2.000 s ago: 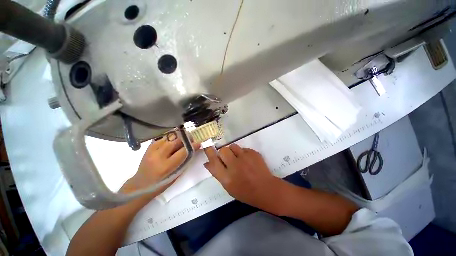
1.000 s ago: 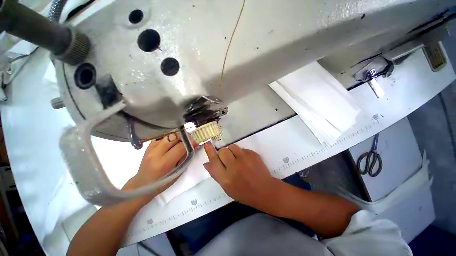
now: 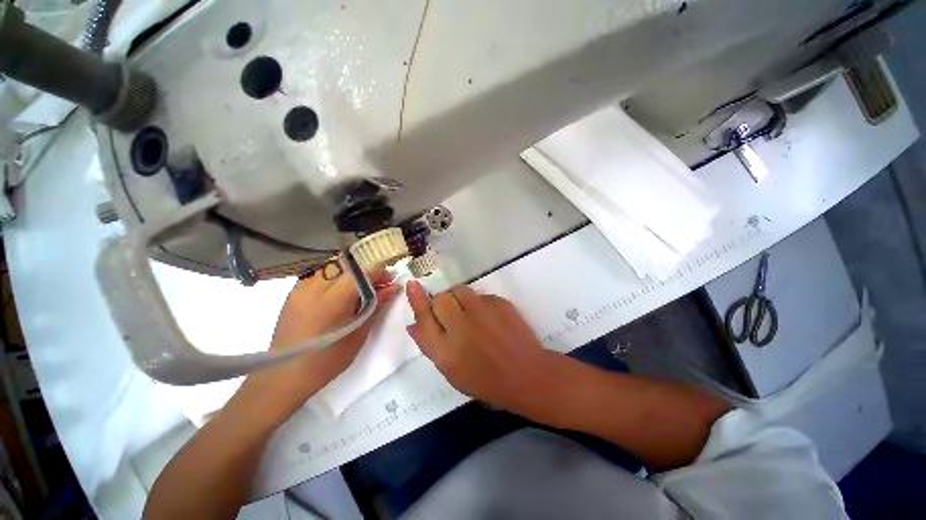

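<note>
The white cloth [image 3: 378, 371] lies on the table under my hands and runs to the needle area of the cream-white sewing machine [image 3: 508, 91]. My left hand [image 3: 320, 315] lies on the cloth left of the needle area, partly behind the machine's curved guard [image 3: 168, 355]. Its fingertips are at a small white edge of cloth. My right hand [image 3: 477, 340] is just right of it, index finger stretched to the same edge near the ribbed cream part [image 3: 378, 249]. The guard and fingers hide how firmly either hand holds the cloth. The needle tip cannot be made out.
Stacked white cut strips [image 3: 630, 193] lie on the machine bed to the right. A small metal fitting [image 3: 746, 142] is beyond them. Dark-handled scissors [image 3: 751, 317] lie on the white side stand [image 3: 812, 355]. A ruler marking runs along the table's front edge [image 3: 477, 381].
The view has shifted slightly. The ribbed cream part has moved up and left from the fingertips, showing small metal parts beside it. Both hands remain at the cloth edge.
</note>
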